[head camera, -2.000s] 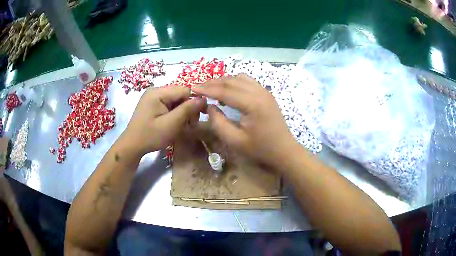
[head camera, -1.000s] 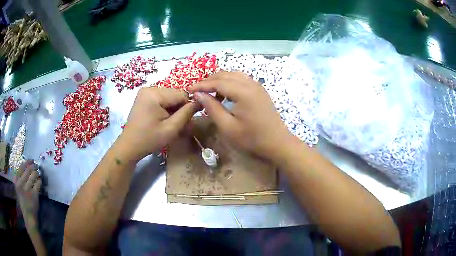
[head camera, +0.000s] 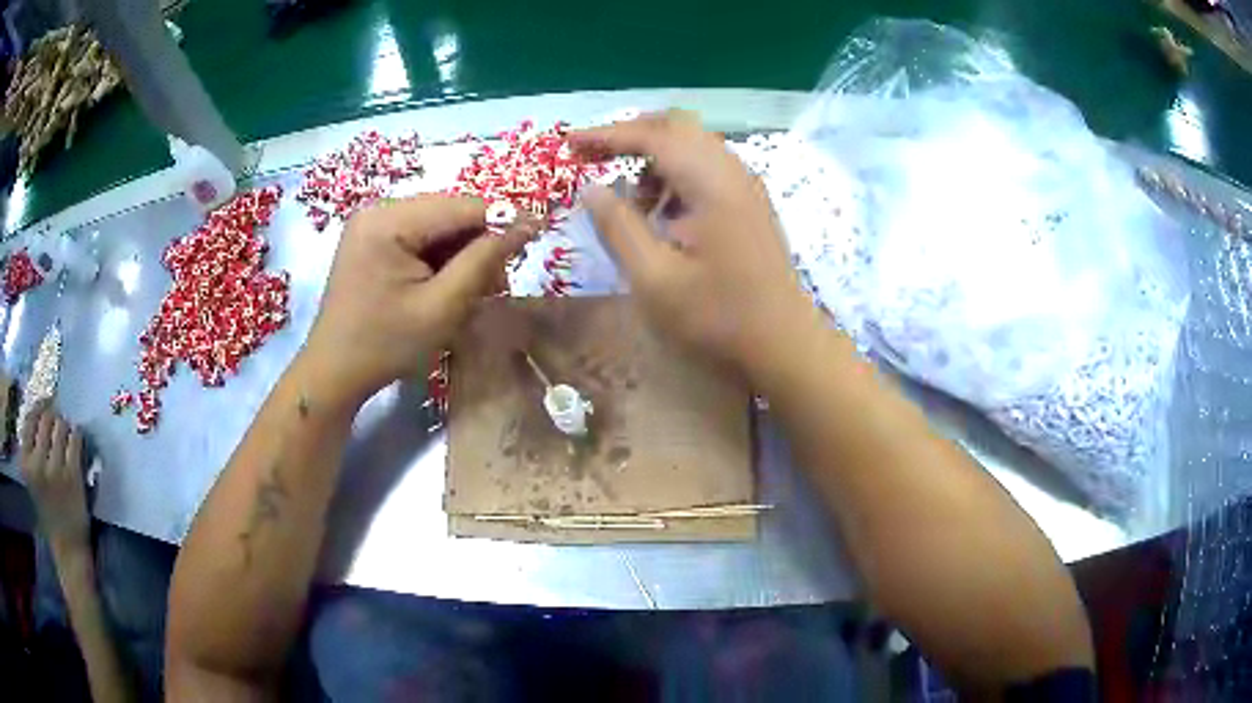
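Note:
My left hand (head camera: 419, 275) pinches a small white ring-like part (head camera: 501, 214) between thumb and fingertips, above the far edge of the cardboard pad (head camera: 659, 440). My right hand (head camera: 687, 227) is raised to its right, thumb and forefinger apart, slightly blurred; no part shows in it. The heap of red parts (head camera: 515, 168) lies behind and between my hands. White parts (head camera: 810, 234) are spread to the right, partly hidden by my right hand. A white glue pot (head camera: 566, 408) with a thin stick (head camera: 537, 368) leaning in it is on the pad.
Bamboo sticks (head camera: 604, 519) lie along the pad's near edge. A large clear bag (head camera: 1016, 261) of white parts fills the right. More red parts (head camera: 213, 295) and a white bottle (head camera: 203, 176) are at left. Another person's hand (head camera: 52, 467) is far left. A green belt (head camera: 549, 48) runs behind.
My right hand has moved away from my left, its fingers opening. My left hand still holds a small part. The other person's hand has come into view at far left and moved slightly.

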